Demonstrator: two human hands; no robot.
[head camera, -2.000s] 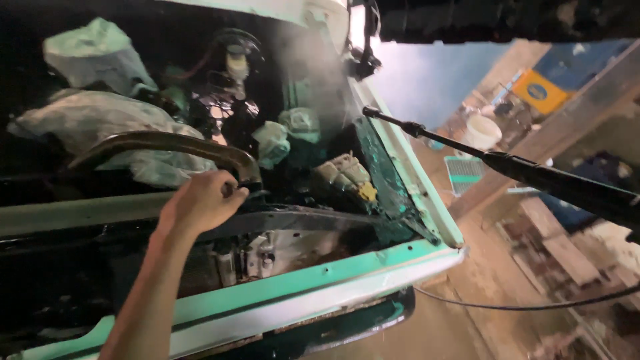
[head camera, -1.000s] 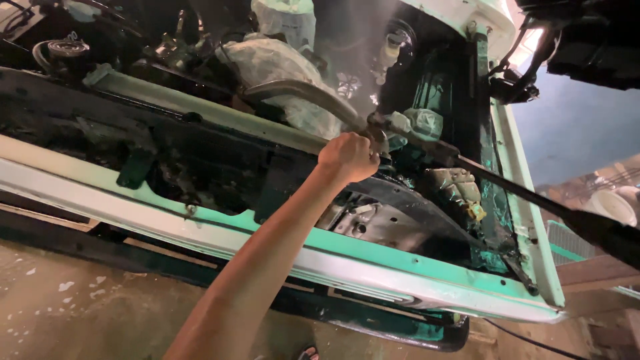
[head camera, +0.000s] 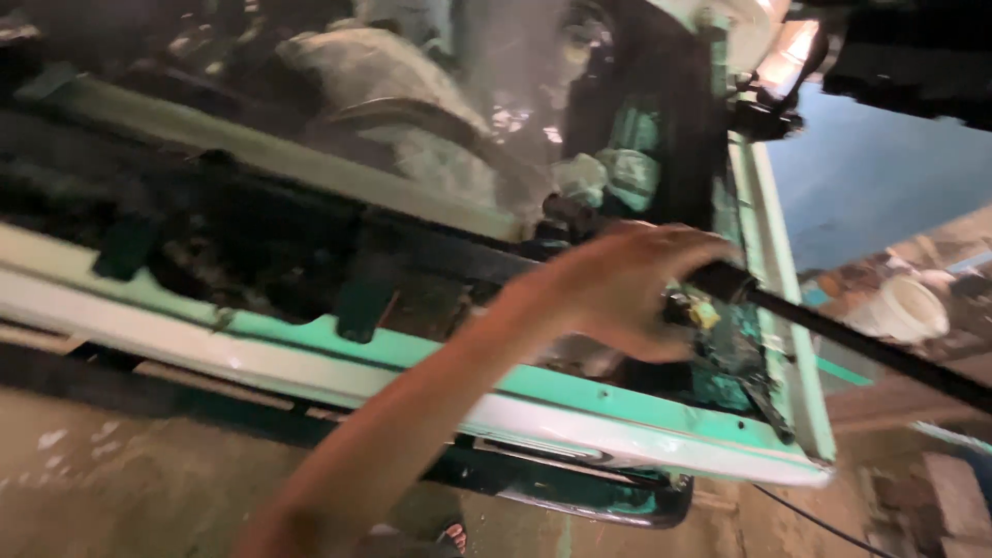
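Observation:
My left hand, blurred, reaches over the front of a vehicle's engine bay with its fingers and thumb apart. The black end of a pressure-washer lance is at its fingertips; I see no closed grip on it. The lance runs out of view at the right, and my right hand is not in view. Left of my hand, a curved hose lies in front of plastic-wrapped engine parts. Smaller wrapped parts sit above my hand, and a yellow cap shows just beside it.
The green and white front panel crosses below my forearm, with a dark bumper under it. A white fender edge runs up the right. Beyond it stand a white bucket and rubble. A thin cable lies on the wet floor.
My left hand, earlier at the end of the curved hose, has let go of it and moved right to the lance's end. Mist hangs over the bay.

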